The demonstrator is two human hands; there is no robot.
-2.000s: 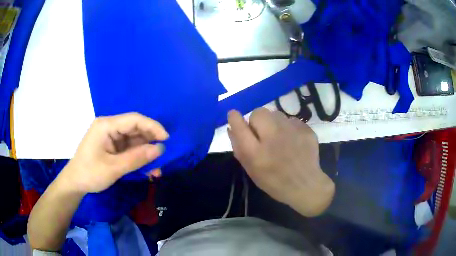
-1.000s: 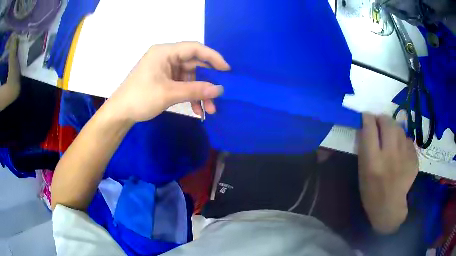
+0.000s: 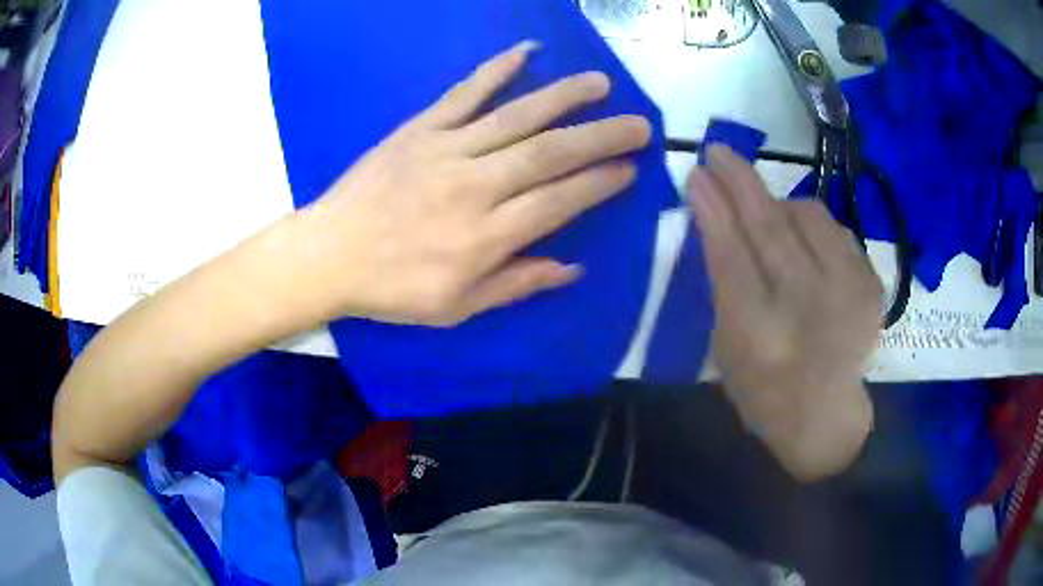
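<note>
A large royal-blue cut panel [image 3: 458, 57] lies on the white table, its lower edge over the table's front. My left hand [image 3: 492, 195] lies flat on it, fingers spread. A narrow blue strip [image 3: 677, 309] lies just right of the panel, with a white gap between them. My right hand [image 3: 789, 298] rests over the strip, fingers together and extended; the strip's top end shows past the fingertips. Whether the right fingers pinch the strip is hidden.
Scissors [image 3: 812, 69] lie right of the panel, handles partly behind my right hand. A heap of small blue pieces [image 3: 949, 137] is at the right. Blue pieces [image 3: 57, 137] lie at the left by yellow edging. A red crate [image 3: 1012, 481] is at lower right.
My left hand has let go of the strip's left end and now lies spread on the panel. The strip has turned from crosswise to upright beside the panel's right edge. The view has shifted.
</note>
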